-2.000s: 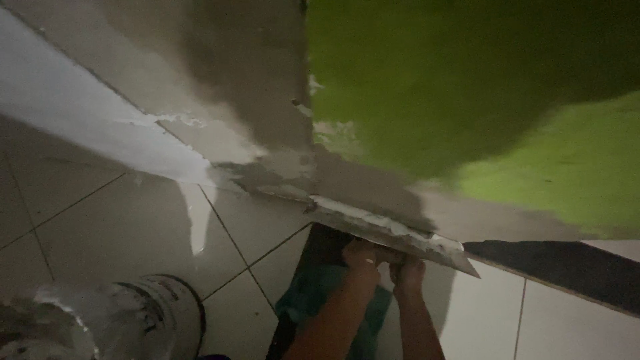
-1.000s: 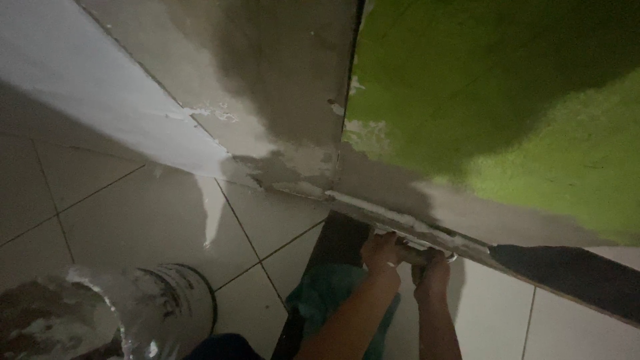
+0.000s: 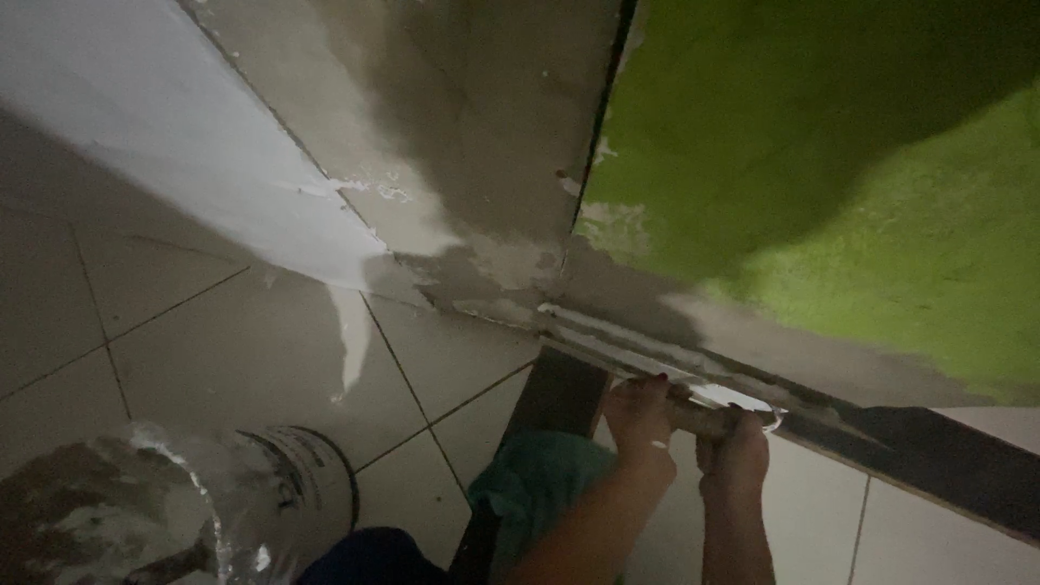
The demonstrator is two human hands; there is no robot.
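Observation:
Both hands grip the handle of a long, wide-bladed plastering trowel [image 3: 650, 357] low against the foot of the wall. My left hand [image 3: 638, 410] is around the handle's left part, and my right hand [image 3: 735, 443] is around its right end. The blade lies along the bottom of the bare grey-brown wall strip [image 3: 731, 325], under the green painted wall [image 3: 772, 162]. Whitish filler shows in a line along the blade and wall base. Part of the handle is hidden by my fingers.
A plaster-smeared bucket [image 3: 284, 479] stands at lower left on the tiled floor [image 3: 203, 341]. A teal cloth [image 3: 544, 471] lies over a dark board [image 3: 561, 398] beside my left forearm. Another dark board [image 3: 959, 455] runs along the wall base at right.
The trowel blade, which stood out tilted from the wall base with filler on it, has turned and now lies closer along the wall. Both hands have moved a little down and right in view.

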